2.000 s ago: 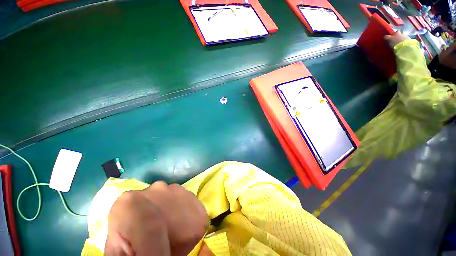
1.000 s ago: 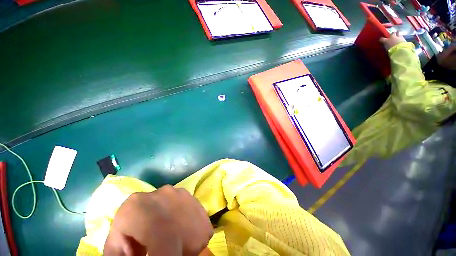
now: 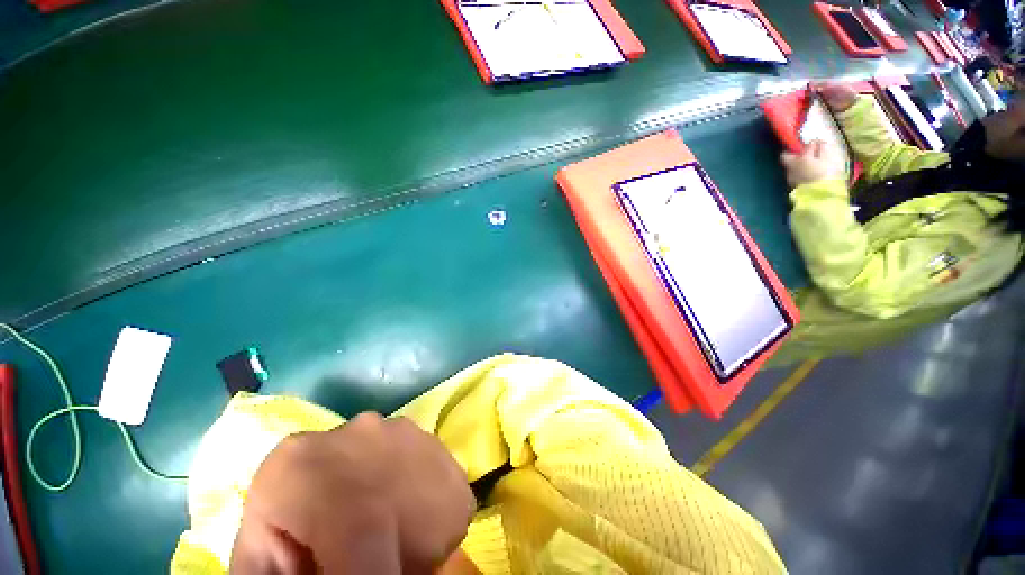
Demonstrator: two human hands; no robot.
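Bare skin of my hands shows large and blurred, close to the camera at the bottom left of centre, between yellow sleeves [image 3: 573,449]. My right hand [image 3: 410,483] and my left hand cannot be clearly told apart, and the fingertips are hidden. No held thing is visible. A white display panel [image 3: 708,270] with a dark frame lies on stacked red-orange foam trays [image 3: 601,213] to the right. A small black test adapter [image 3: 241,372] with a green edge lies just beyond the left sleeve. A white block [image 3: 135,375] lies left of it.
A pale green cord [image 3: 76,438] loops beside the white block. A red-edged item [image 3: 9,449] is cut off at the left. Panels on red trays [image 3: 542,39] lie across the bench [image 3: 337,303]. A small white ring [image 3: 497,217] lies mid-bench. A person in yellow [image 3: 899,247] works at right.
The person at right has lowered the raised red tray and now has both hands at a panel on it. The far panels have shifted slightly right. My hands stay bunched in nearly the same place.
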